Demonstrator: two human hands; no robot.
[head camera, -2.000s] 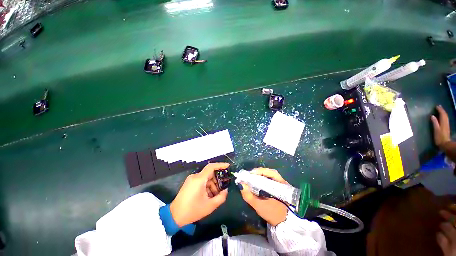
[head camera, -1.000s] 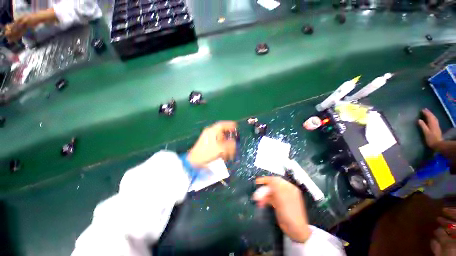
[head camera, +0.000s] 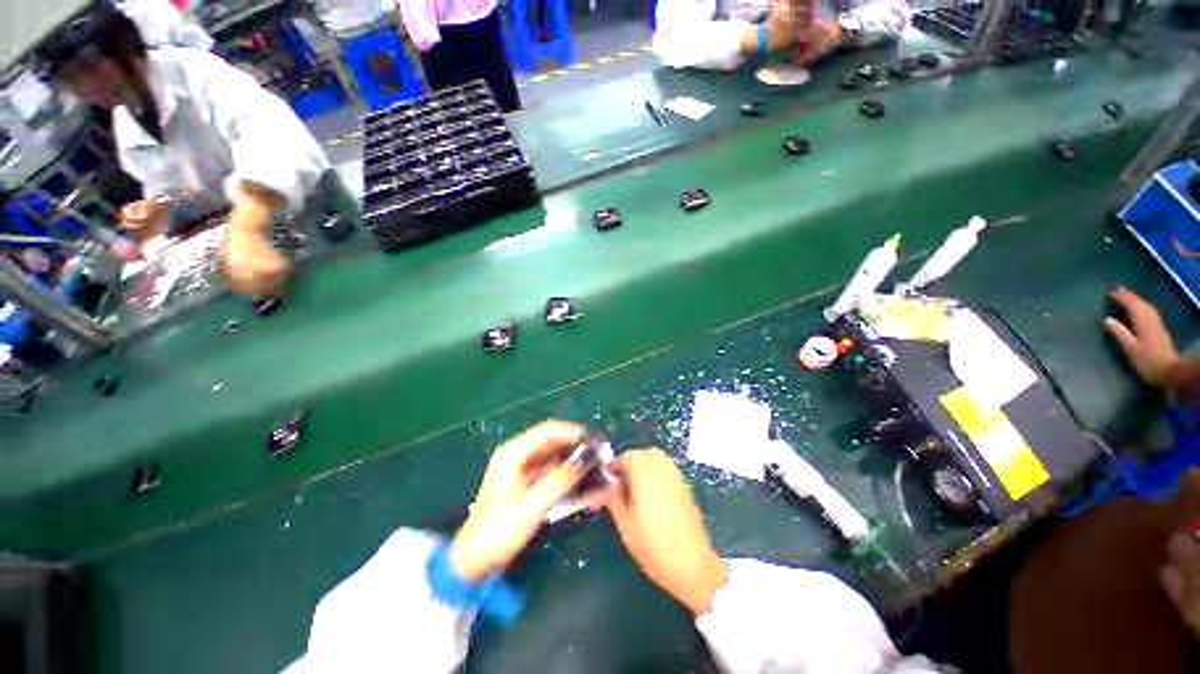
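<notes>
My left hand (head camera: 520, 494), with a blue wrist band, holds a small dark electronic unit (head camera: 588, 464) above the mat. My right hand (head camera: 662, 524) meets it from the right, its fingertips on the unit's side; the fingers are slightly blurred. A bit of the white strip sheet (head camera: 563, 511) shows below the hands; the rest of it is hidden. The dispensing syringe (head camera: 823, 490) lies on the mat right of my right hand, its tip end by the white paper square (head camera: 729, 432).
The black glue controller (head camera: 976, 402) and two spare syringes (head camera: 866, 274) stand at right. Several units sit on the green belt (head camera: 395, 382). Black trays (head camera: 448, 165) are across it. A person (head camera: 217, 158) works at far left; another's hand (head camera: 1140, 336) rests at right.
The syringe has left my right hand and lies on the mat. My hands parted, then came together at a unit. The small unit above the paper square is gone. The view has tilted up.
</notes>
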